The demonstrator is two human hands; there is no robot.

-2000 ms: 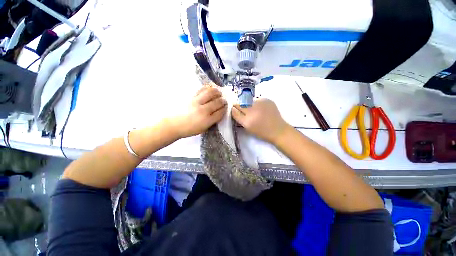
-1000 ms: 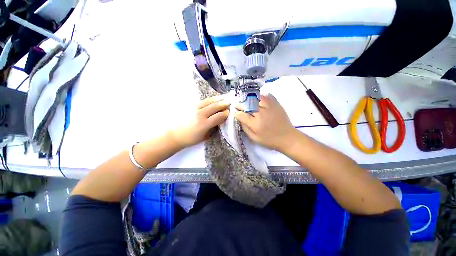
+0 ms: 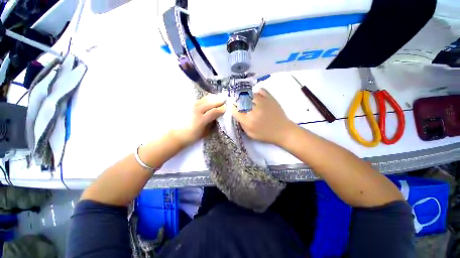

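A curved, speckled grey-brown fabric strip point(image 3: 236, 174) with a pale backing runs from under the head of the white sewing machine point(image 3: 297, 38), between my hands, over the table's front edge. My left hand point(image 3: 204, 117) holds the strip's left side just in front of the presser foot area. My right hand point(image 3: 262, 117) holds its right side, fingertips close beside the needle area. The fingertips of both hands are partly hidden by machine parts and fabric. The needle itself cannot be made out.
To the right lie a dark-handled pointed tool point(image 3: 318, 104), scissors point(image 3: 388, 117) with yellow and red-orange handles, and a dark red case point(image 3: 438, 118). Pale and grey cut pieces point(image 3: 50, 111) lie at the table's left. Blue bins or bags point(image 3: 157, 214) are below the table edge.
The view has shifted a little. The strip's upper part still runs under the machine head, with both hands close to the needle area. The hold looks much the same.
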